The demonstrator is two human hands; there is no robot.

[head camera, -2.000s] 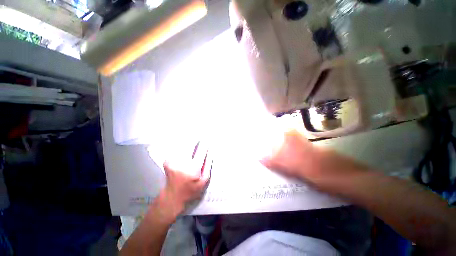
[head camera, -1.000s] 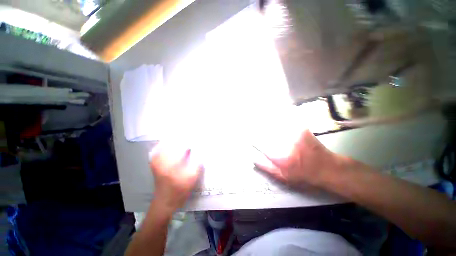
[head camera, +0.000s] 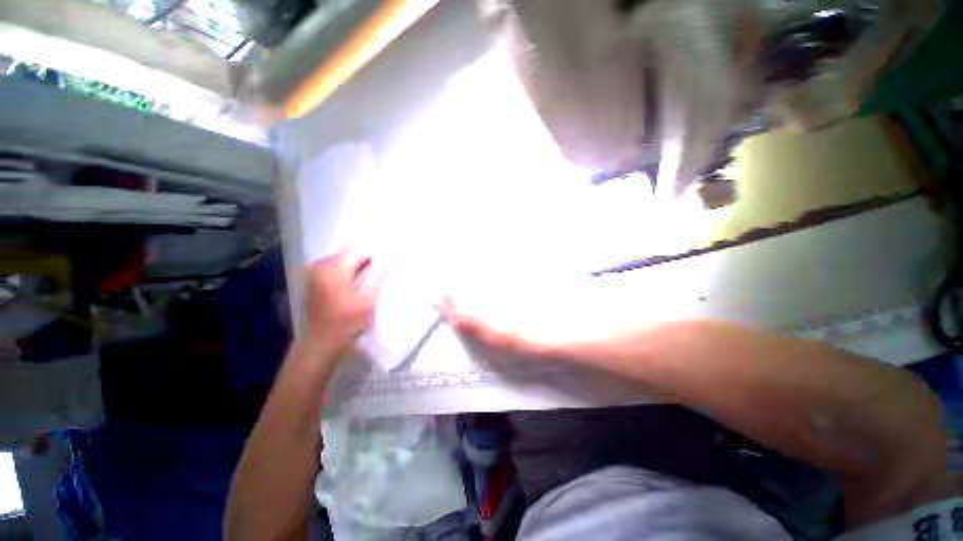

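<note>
A white cut piece (head camera: 401, 322) lies on the white table (head camera: 480, 399) between my hands, partly washed out by lamp glare. My left hand (head camera: 340, 301) is on its left side, at the lower end of the stack of cut pieces (head camera: 329, 201). My right hand (head camera: 465, 317) reaches across to its right edge, fingertips in the glare. Whether the fingers grip the piece or only rest on it cannot be told. The sewing machine head (head camera: 602, 85) is blurred at top right, away from both hands.
The work lamp (head camera: 354, 58) glows orange at upper left. The yellowish machine bed (head camera: 824, 174) lies right, with a dark edge line. Black-handled shears (head camera: 949, 312) show at the far right. A printed ruler (head camera: 422, 380) runs along the front edge. White cloth (head camera: 391, 470) hangs below the table.
My right hand has moved left, away from the machine, to beside my left hand. My left hand has moved up slightly to the stack. The view has shifted, showing more of the bed.
</note>
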